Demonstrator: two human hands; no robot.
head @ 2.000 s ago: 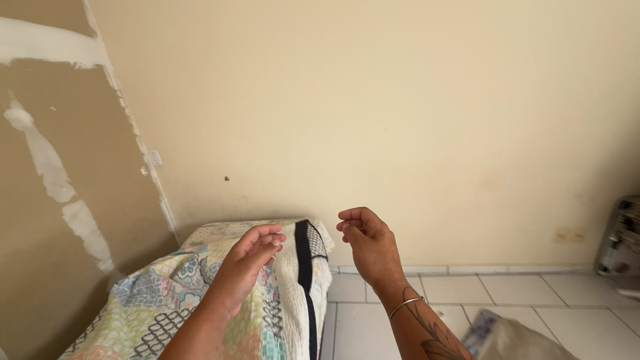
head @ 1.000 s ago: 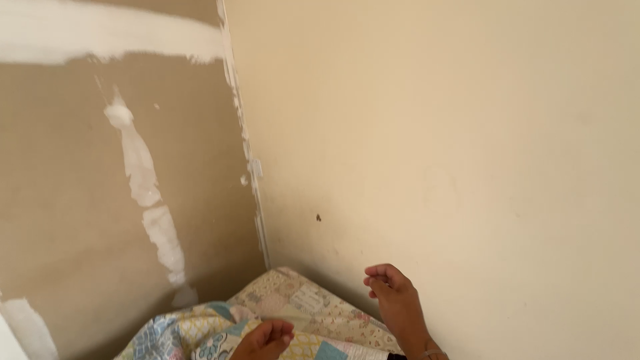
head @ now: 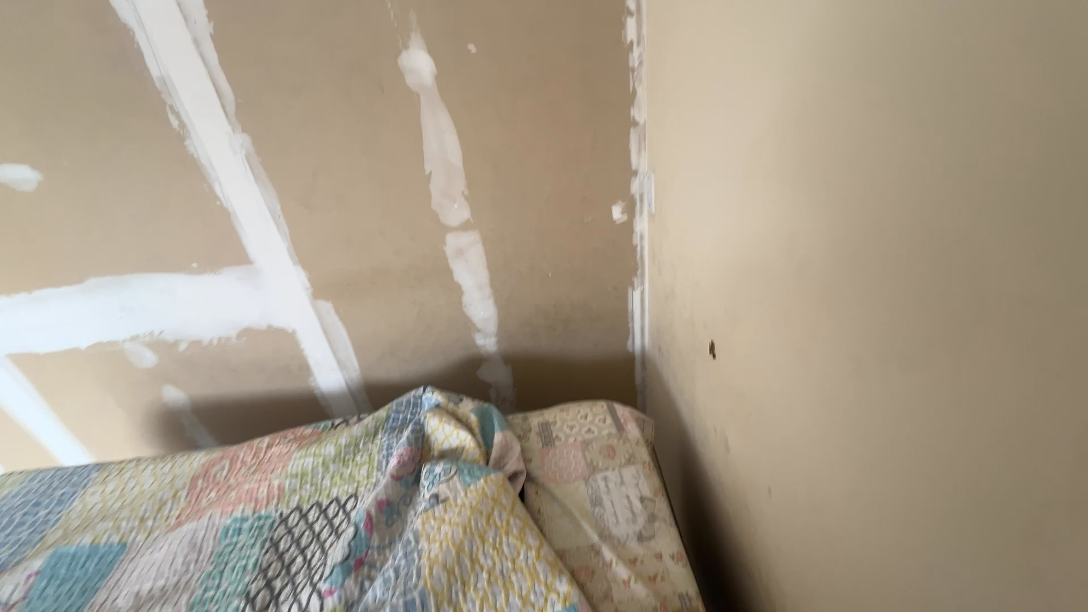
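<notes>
Neither my left hand nor my right hand shows in the head view now. A patchwork quilt (head: 331,510) with blue, yellow, green and coral patches lies over a bed, bunched into a raised fold near its right end. Beyond that fold, at the corner, a paler floral patterned cover (head: 603,501) is exposed. What my hands hold or touch is hidden from view.
Behind the quilt stands a brown drywall panel (head: 544,153) with white joint compound bands (head: 246,187). It meets a plain beige wall (head: 892,297) at a corner. A small dark mark (head: 712,349) is on the beige wall, right of the bed.
Both hands, seen in the two earlier frames, have left the view. The view has swung left, bringing in more of the drywall and quilt; the tiled floor of the earliest frame is out of sight.
</notes>
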